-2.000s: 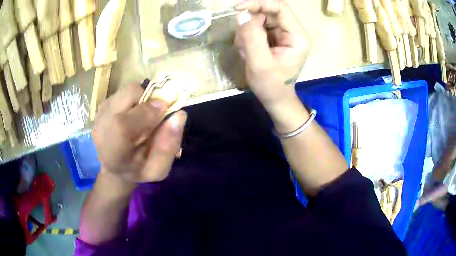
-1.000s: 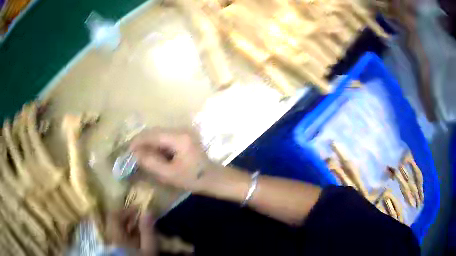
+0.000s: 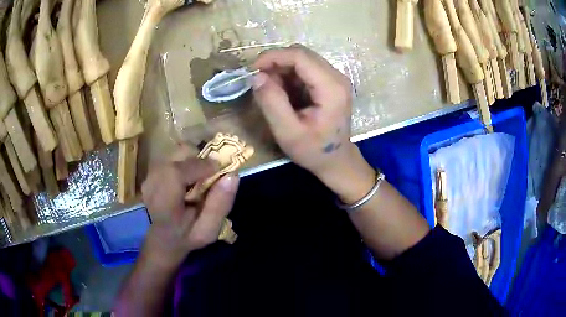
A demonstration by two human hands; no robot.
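Observation:
My left hand [image 3: 186,201] is closed around a carved wooden piece. Its pale carved head [image 3: 224,153], with scalloped edge and looping grooves, shows above my thumb and fingers. A short stub of wood shows below the hand. My right hand [image 3: 305,108] pinches a thin pale applicator stick [image 3: 247,75] between thumb and fingertips. The stick's far end lies over the small oval white-rimmed glue cup [image 3: 217,94], which looks greyish inside. The cup stands on the bench, on a shiny clear patch.
Carved pieces [image 3: 53,80] lie in a row on the left, with one separate piece [image 3: 129,93] beside them. More pieces [image 3: 475,46] lie at the right. A spare stick [image 3: 260,46] lies behind the cup. A blue crate [image 3: 428,161] with white liner is below the bench edge. A red stool [image 3: 56,282] is lower left.
The view swung toward the right side of the bench and came back. The right hand is now at the cup with the stick over it. The carved head now shows more fully in the left hand.

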